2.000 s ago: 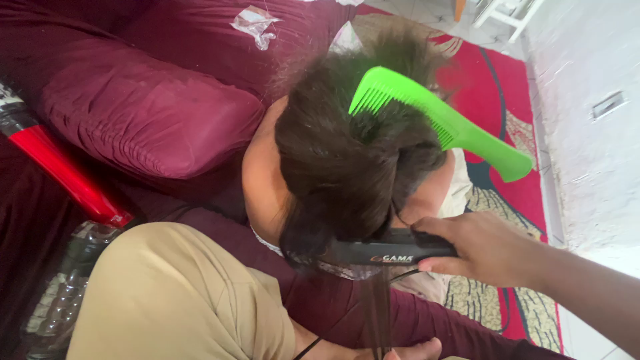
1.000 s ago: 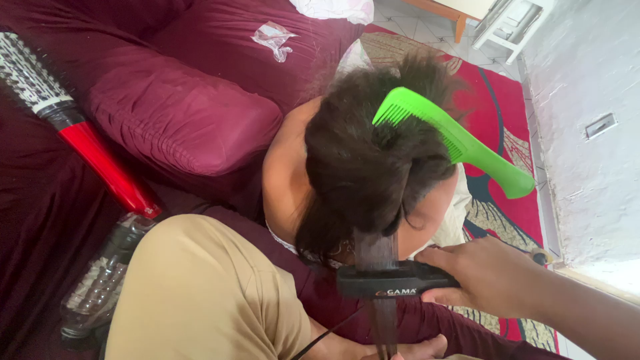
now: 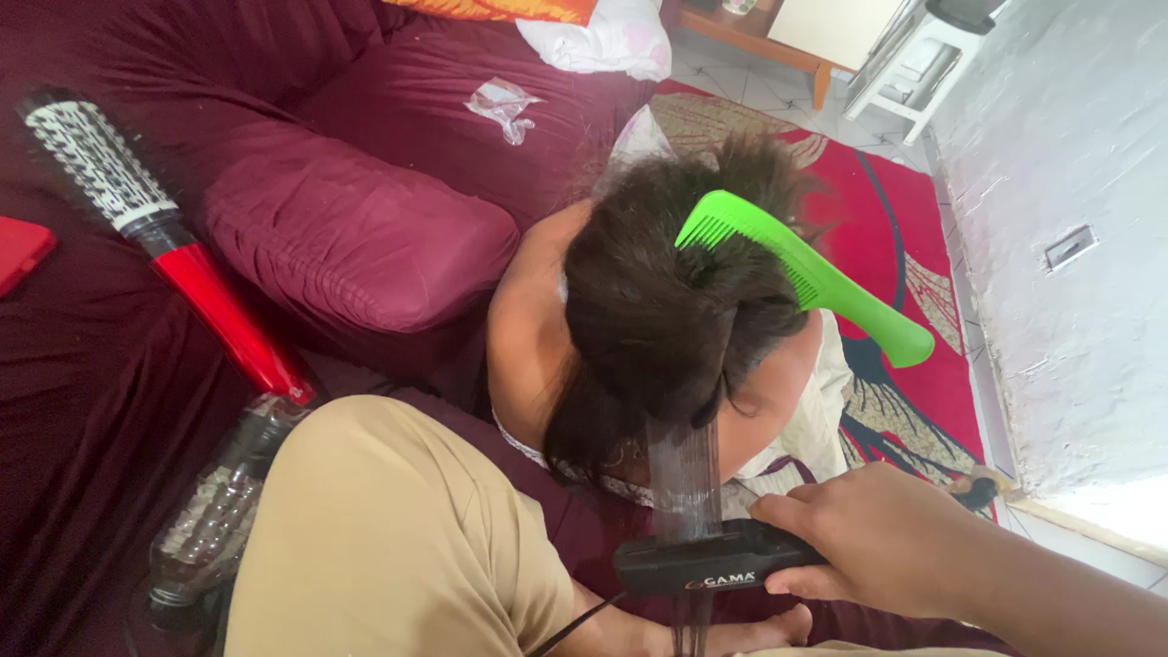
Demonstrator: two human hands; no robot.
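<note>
My right hand [image 3: 867,543] grips a black GAMA hair straightener [image 3: 716,558] at the lower centre. Its plates are clamped on a thin, straight strand of hair [image 3: 683,474] that hangs from the back of a seated person's dark hair [image 3: 666,310]. The strand's lower end comes out below the straightener. A bright green plastic comb [image 3: 803,265] is stuck in the gathered hair on top, its handle pointing to the lower right. The person's bare shoulders [image 3: 529,328] show on both sides of the hair. My left hand is not in view.
A red-handled round hair brush [image 3: 228,315] and a clear-covered brush attachment [image 3: 205,525] lie left on the maroon sofa cover [image 3: 82,411]. My khaki-clad knee [image 3: 374,511] is beside them. Beyond are a cushion [image 3: 365,228], plastic wrapper [image 3: 504,108], red patterned rug [image 3: 922,237] and white stool [image 3: 912,68].
My right hand has drawn the straightener down along the strand, away from the head. Two seconds ago it was close against the hair at the nape. The comb remains in the hair.
</note>
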